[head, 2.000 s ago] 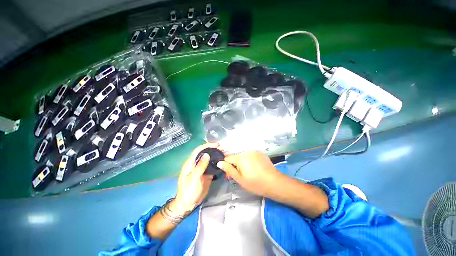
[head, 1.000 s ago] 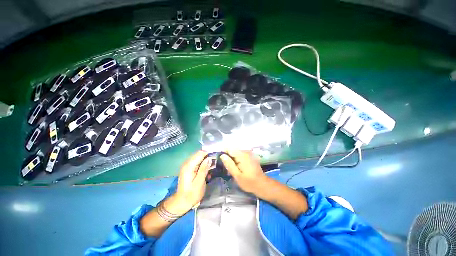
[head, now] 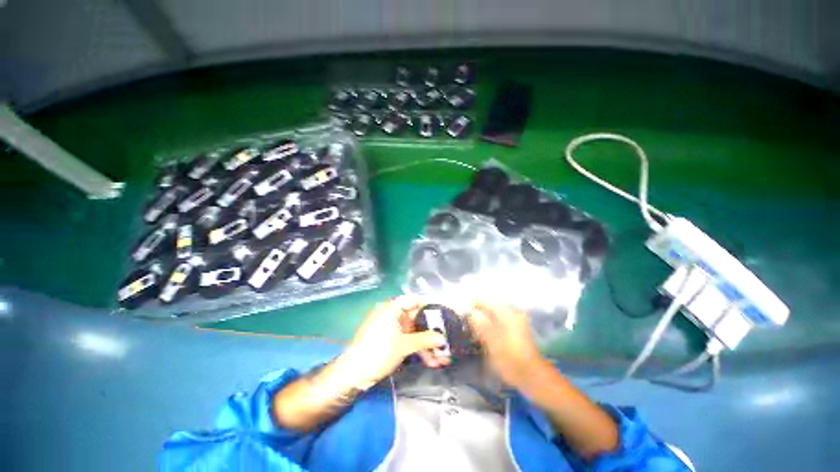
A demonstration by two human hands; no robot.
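Note:
My left hand (head: 391, 339) holds a round black electronic unit (head: 435, 323) near the bench's front edge, its narrow silver-white plate facing up. My right hand (head: 497, 334) is at the unit's right side, blurred; whether its fingers grip the unit or something else is unclear. A large clear blister tray (head: 355, 278) on the left holds many similar units at varied angles. Round black discs (head: 516, 198) lie beyond my hands, partly covered by a shiny clear plastic bag (head: 460, 263).
A smaller tray (head: 405, 140) of units and a flat black rectangle (head: 507, 112) lie at the back. A white power strip (head: 723, 267) with adapters (head: 705, 304) and a looped white cord (head: 603, 138) is at right. A pale bar (head: 60, 152) shows at left.
The view has shifted, so the bench things appear further right and lower. The held unit now shows its silver-white plate clearly. My right hand has moved slightly away from my left.

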